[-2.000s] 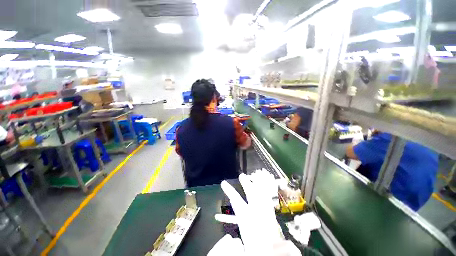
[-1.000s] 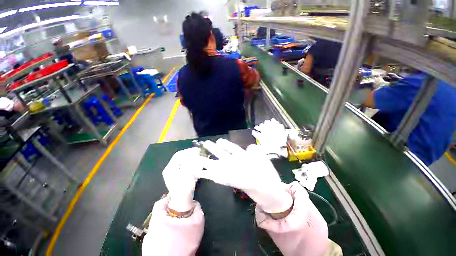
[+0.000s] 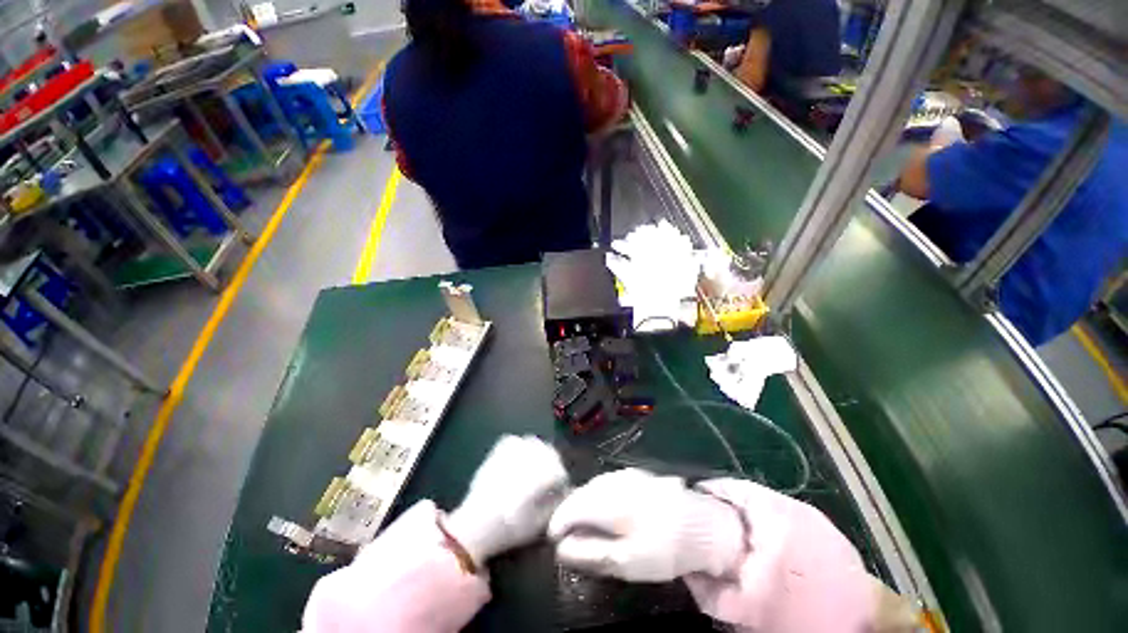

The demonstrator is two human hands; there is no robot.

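My left hand (image 3: pixel 513 492), in a white glove, is curled low in the middle of the view, right of the coil fixture's near end. My right hand (image 3: pixel 628 526), also gloved, is close beside it with fingers bent. Both are blurred, and I cannot tell whether either holds anything. The long silver coil fixture (image 3: pixel 398 433) with several yellowish blocks lies slantwise on the green bench, with upright metal brackets at its ends. A cluster of dark coils (image 3: pixel 594 381) with orange glints lies beyond my hands, against the black box (image 3: pixel 581 294).
White gloves (image 3: pixel 658 275) lie beside the black box. A yellow tray (image 3: pixel 727 317) and a crumpled white cloth or glove (image 3: pixel 751 367) are at the bench's right edge. A thin clear hose (image 3: pixel 798 448) loops there. A green conveyor (image 3: pixel 915 420) runs right. A person (image 3: pixel 495 136) is ahead, another at right.
The view has tilted down. My hands have moved nearer to me and apart from their overlap, uncovering the fixture, coils and black box.
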